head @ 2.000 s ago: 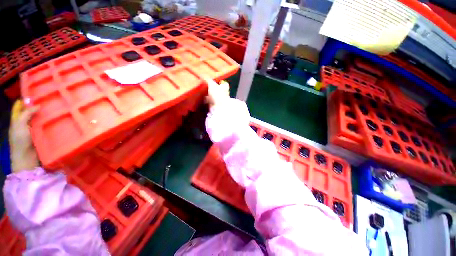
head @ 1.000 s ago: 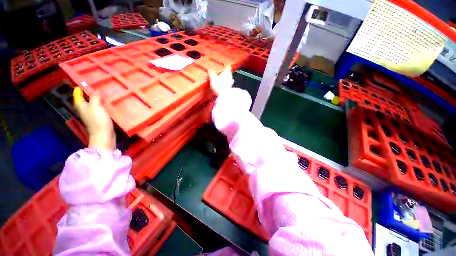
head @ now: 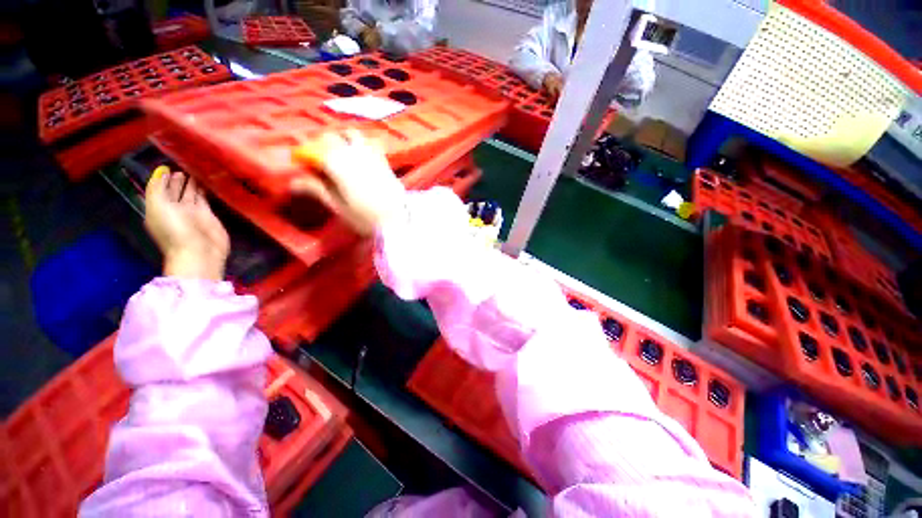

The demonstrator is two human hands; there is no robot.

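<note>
The top red-orange foam tray (head: pixel 243 116) sits raised at its near edge over the stack (head: pixel 344 293), with a dark gap beneath. Several black watch bodies (head: pixel 371 83) and a white paper slip (head: pixel 364 106) lie on its far part. My right hand (head: pixel 354 182), with yellow finger cots, is closed on the tray's near edge and blurred. My left hand (head: pixel 187 221) is left of the stack, palm up, fingers apart, apparently holding nothing. A black watch body shows under the raised edge, partly hidden.
Another tray of watch bodies (head: pixel 698 405) lies front right, partly behind my right sleeve. More filled trays (head: pixel 809 314) stand right; others (head: pixel 131 96) stand far left. A metal post (head: pixel 566 132) rises behind. A blue bin (head: pixel 799 435) is at right. Other people's sleeves show at the back.
My right hand has moved left from the tray's right side to its near edge. My left hand has let go of the tray's left corner. The near edge now stands higher above the stack.
</note>
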